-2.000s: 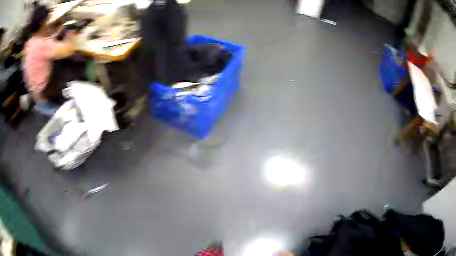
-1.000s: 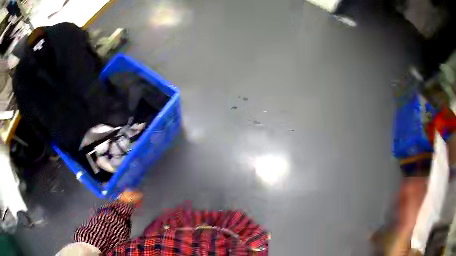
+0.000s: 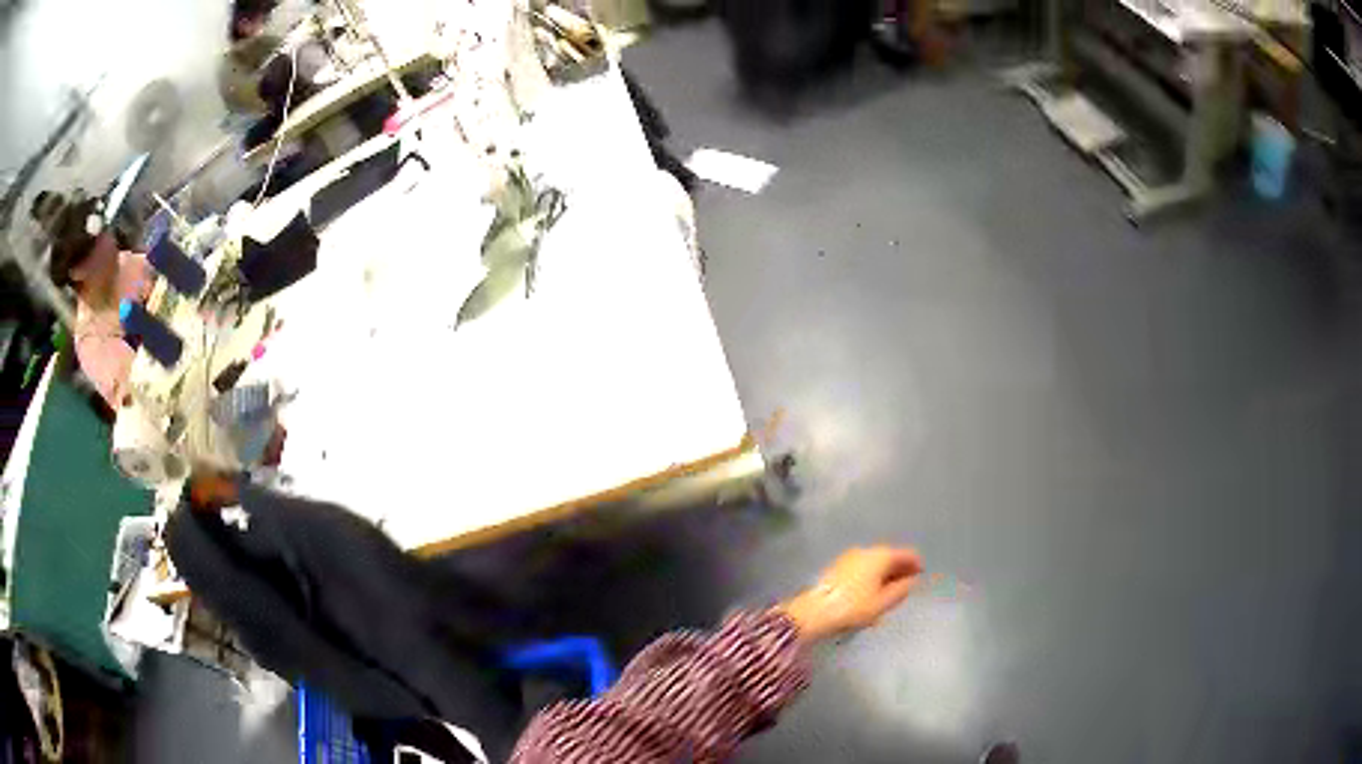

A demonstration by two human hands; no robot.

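Note:
My left hand (image 3: 859, 587) reaches out from a red-and-white striped sleeve at the lower centre, above the grey floor. It is blurred, and nothing shows in it; how far the fingers are apart is unclear. My right hand is not in view. A large dark cloth or garment (image 3: 321, 575) with a brown patch at its top hangs over a blue crate (image 3: 560, 652) at the lower left. Part of the crate is hidden by the cloth and my sleeve.
A large white table (image 3: 598, 358) with a wooden edge stands ahead, bearing grey-green pieces (image 3: 508, 254). A person in pink (image 3: 108, 336) is at the far left by a green surface (image 3: 75, 515). Grey floor (image 3: 1046, 448) lies right. Another table frame stands at the upper right.
The view has swung, bringing the white table into sight. The blue crate now shows only at the bottom left. My sleeved arm has moved from the lower left towards the centre, away from the crate.

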